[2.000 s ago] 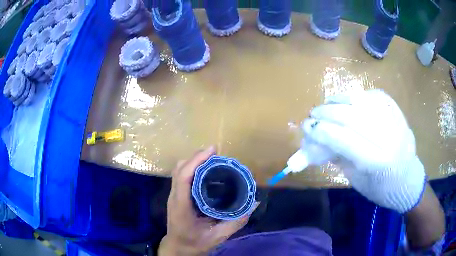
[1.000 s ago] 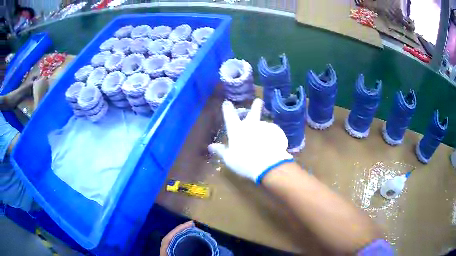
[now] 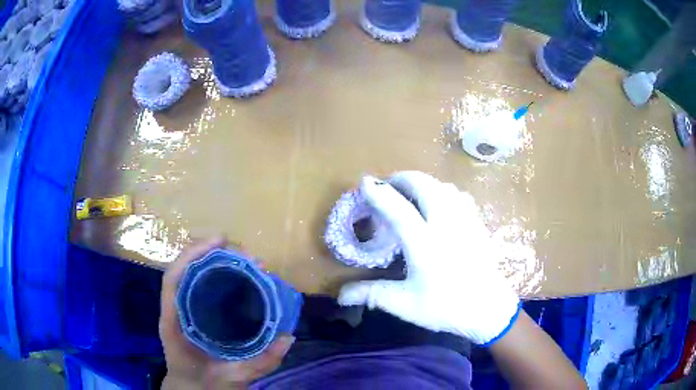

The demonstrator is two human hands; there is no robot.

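Observation:
My bare left hand (image 3: 179, 343) holds a blue tube part (image 3: 284, 305) near the board's front edge, its round open end facing up at me. My right hand (image 3: 450, 259), in a white knitted glove, grips a pale bumpy ring trim (image 3: 352, 242) by its right side over the board, to the right of the tube. The ring and tube are apart. The glue bottle (image 3: 488, 137) with a blue tip lies on the board beyond my right hand. Another ring trim (image 3: 162, 81) lies at the left of the board.
Blue tubes with pale rims (image 3: 243, 53) stand along the back. A yellow tool (image 3: 104, 206) lies at the left. A second white bottle (image 3: 639, 87) is at the right. A blue bin (image 3: 46, 175) with rings borders the board's left; another side bin (image 3: 649, 335) is below right.
My gloved right hand has come back from the rings at the left and now has a ring at the front. My left hand still holds the tube. The view has tilted down.

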